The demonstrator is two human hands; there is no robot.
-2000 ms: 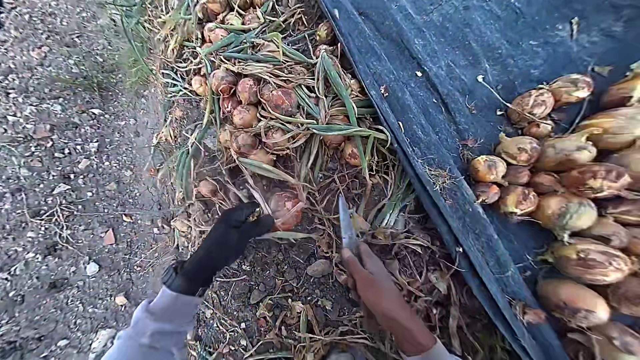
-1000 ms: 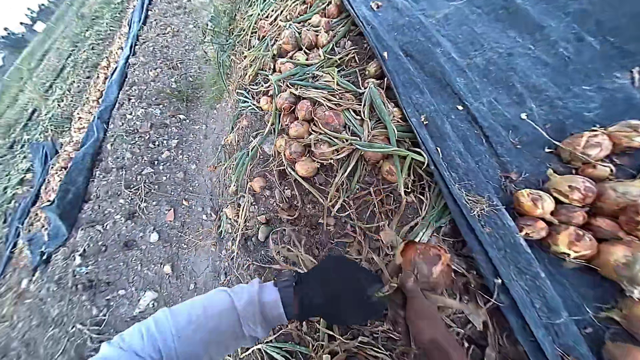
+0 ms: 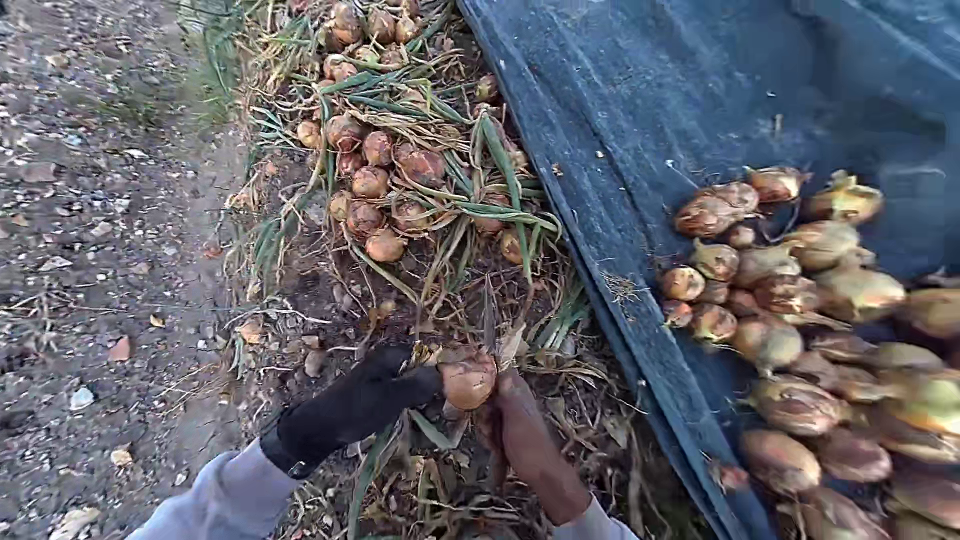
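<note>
An onion with brown papery skin [image 3: 469,379] is between my two hands, low in the middle of the head view. My left hand [image 3: 367,401], in a black glove, grips its left side by the stem end. My right hand [image 3: 525,442], bare, touches the onion's lower right side and holds a knife, whose narrow blade [image 3: 490,319] points up and away just behind the onion. The knife's handle is hidden in my fingers. Above my hands, a heap of onions [image 3: 369,182] lies on the soil among green and dry leaves.
On the right, a dark blue fabric sheet [image 3: 600,135] lies on the ground, its folded edge running diagonally beside my right hand. Many trimmed onions [image 3: 799,405] are piled on it. Stony soil [image 3: 112,300] stretches along the left. Dry stalks lie beneath my hands.
Two seconds ago an onion lay on the soil by my gloved hand; one second ago both hands were together near an onion at the sheet's edge. Now an onion is held with the knife blade beside it.
</note>
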